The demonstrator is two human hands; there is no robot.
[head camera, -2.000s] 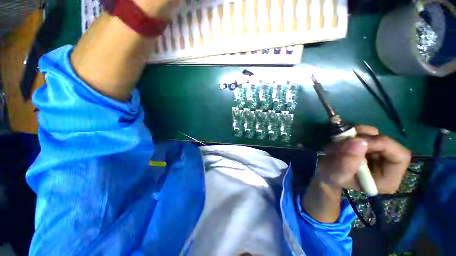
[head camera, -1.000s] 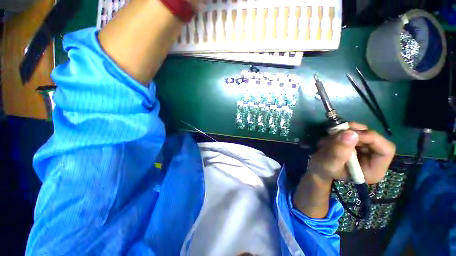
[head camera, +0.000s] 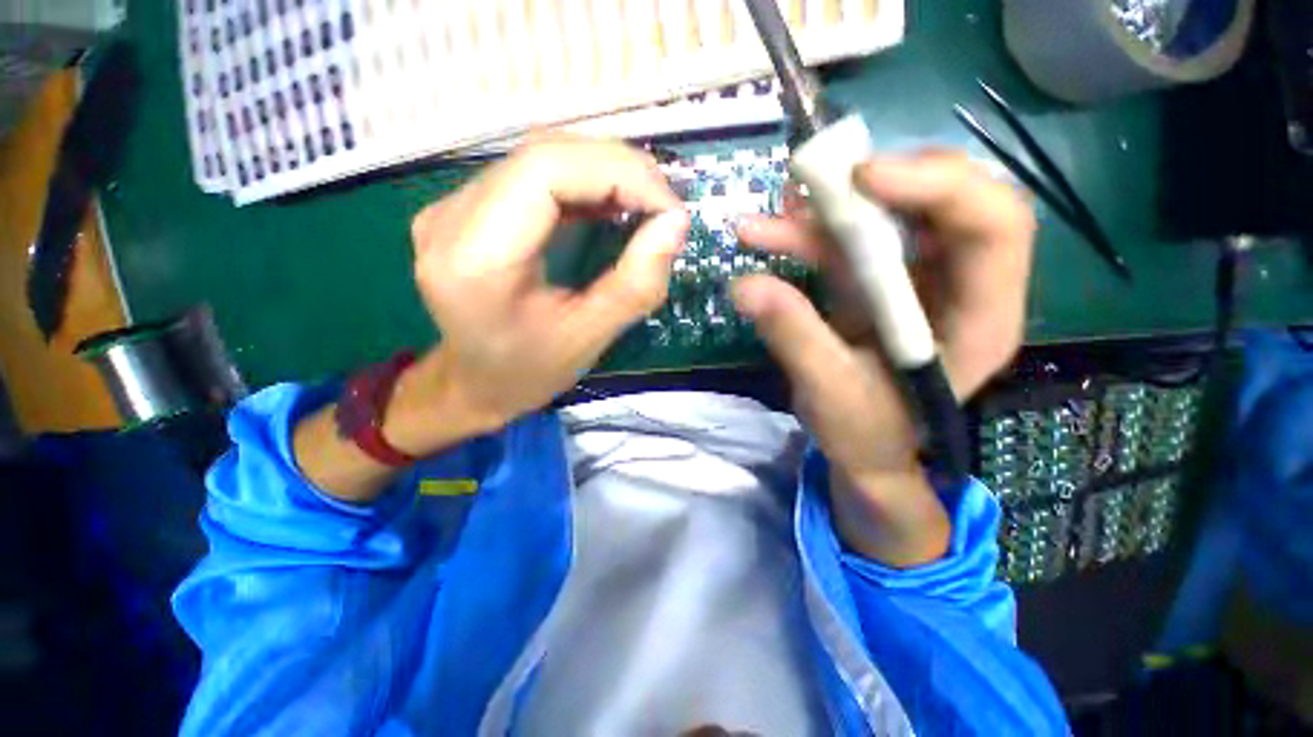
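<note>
The green PCB panel (head camera: pixel 697 298) lies on the mat in front of me, partly covered by both hands. My left hand (head camera: pixel 526 281), with the red wristband, has thumb and index fingertips together at the panel's left side; I cannot tell what is between them. My right hand (head camera: pixel 968 238) holds the soldering iron (head camera: pixel 878 259) by its cream grip, its metal barrel pointing up and away and its tip cut off by the top edge. The right thumb and a finger reach towards the panel, apart and blurred.
White component sheets (head camera: pixel 418 108) lie at the far edge. Tweezers (head camera: pixel 1044 180) lie on the mat to the right, below a pale round tub (head camera: pixel 1058 51). A solder spool (head camera: pixel 170 367) stands at the left. More PCB panels (head camera: pixel 1087 475) lie at the lower right.
My left hand has come back from the component sheets to the panel. My right hand has moved left and up to the panel, with the iron still held and now raised.
</note>
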